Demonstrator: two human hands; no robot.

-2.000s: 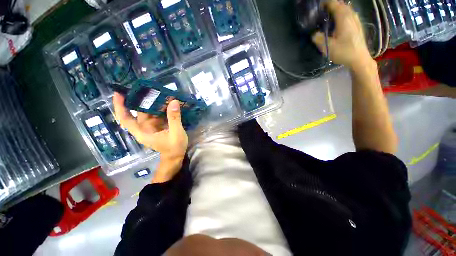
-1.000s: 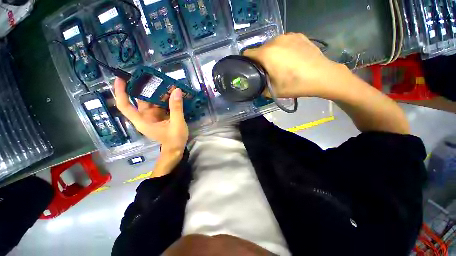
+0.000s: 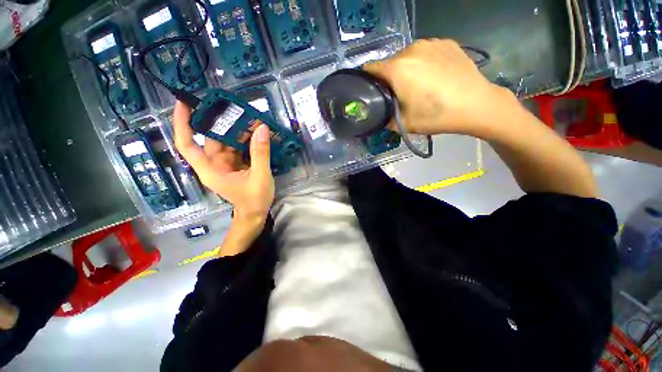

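My left hand (image 3: 234, 171) holds a teal electronic unit (image 3: 243, 125) tilted above the near row of the clear blister tray (image 3: 317, 175). A thin black cable (image 3: 156, 78) runs from the unit's left end and loops over the far row. My right hand (image 3: 434, 86) grips the black corded scanner (image 3: 356, 105), green mark on top, just right of the held unit and not touching it. A white barcode label (image 3: 310, 110) shows in a near pocket, partly beside the scanner. Other teal units (image 3: 152, 174) lie in the tray's pockets.
A tray stack (image 3: 33, 185) stands at the left. More filled trays (image 3: 630, 36) and beige cords (image 3: 577, 43) are at the right. Red stools (image 3: 109, 261) show at both sides below the bench edge. Part of a person (image 3: 29, 305) is at the lower left.
My right hand has brought the black scanner from the bench at the right to over the tray, then slightly farther right. The held unit has shifted slightly right over the last second.
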